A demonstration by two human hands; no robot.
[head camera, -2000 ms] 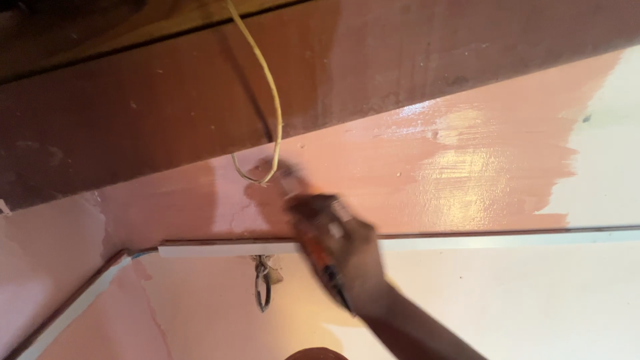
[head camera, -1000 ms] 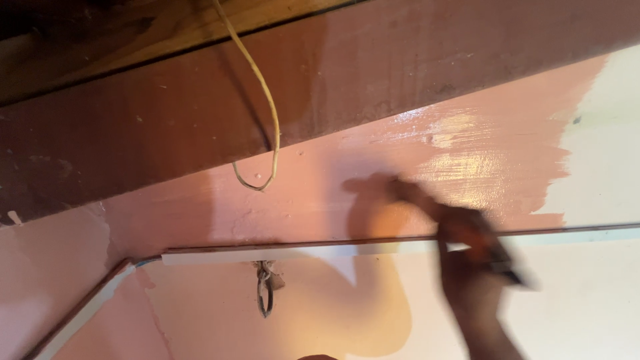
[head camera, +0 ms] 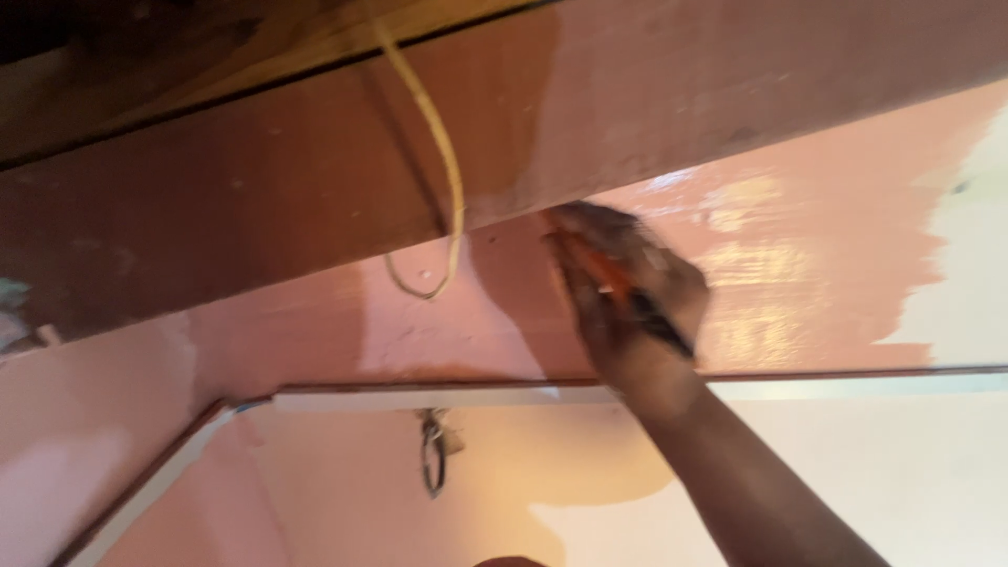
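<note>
My right hand (head camera: 638, 291) reaches up from the lower right, closed around the orange and black handle of a paintbrush (head camera: 598, 264). The brush's bristles are hidden or blurred where the hand meets the lower edge of a brown-painted beam (head camera: 315, 197). Behind the hand runs a band of wall in pink paint (head camera: 827, 236), which shines wet on the right and ends in a ragged edge against pale wall (head camera: 961, 307). My left hand does not show.
A yellowish cable (head camera: 445, 150) hangs in a loop over the beam, left of my hand. Trunking (head camera: 339, 400) runs along the wall below the pink band. Under it a dark loop of wire (head camera: 433, 461) sticks out. Wooden boards (head camera: 299, 47) lie above the beam.
Two seconds ago my right hand was near the cable loop; it then moved right and down. Now it is back left and higher, against the beam's lower edge, still holding the brush.
</note>
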